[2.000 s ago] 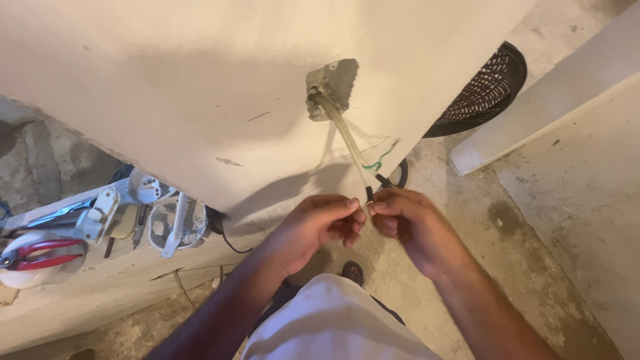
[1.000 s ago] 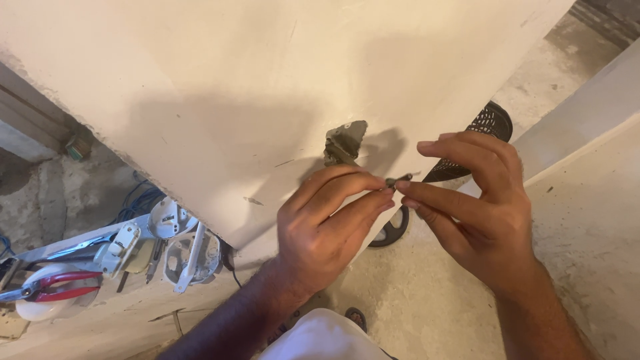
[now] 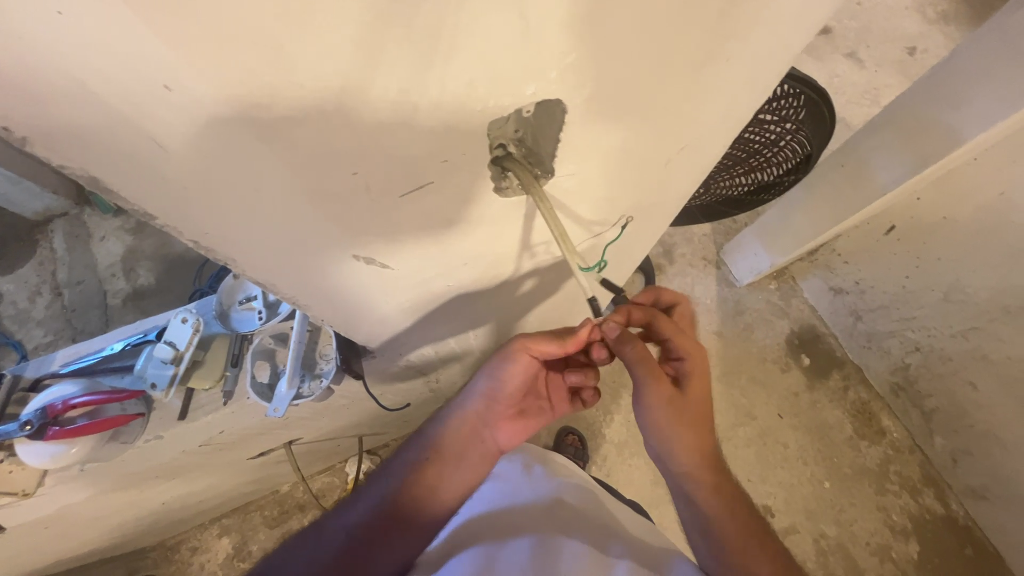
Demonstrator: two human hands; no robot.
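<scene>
A pale sheathed electrical cable (image 3: 552,220) comes out of a rough recess (image 3: 532,144) in the painted wall. Near its lower end a thin green wire (image 3: 612,246) curls off to the right, with a small loop at its tip. Two black-insulated wire ends (image 3: 594,306) reach down to my fingertips. My left hand (image 3: 544,380) pinches a short, light-coloured wire end between thumb and forefinger. Touching it from the other side, my right hand (image 3: 660,360) grips the same small spot with thumb and fingers. Which strand each hand has is hidden by the fingers.
On a ledge at left lie red-handled pliers (image 3: 88,414), a white round cover (image 3: 56,456), a white switch fitting (image 3: 170,352) and round plastic housings (image 3: 292,364). A black mesh basket-like object (image 3: 756,160) is behind the wall edge. A pale post (image 3: 864,152) stands at right.
Both hands have moved down from in front of the recess since one second ago, and the cable and green wire show again. My right hand's fingers, spread then, are now curled in.
</scene>
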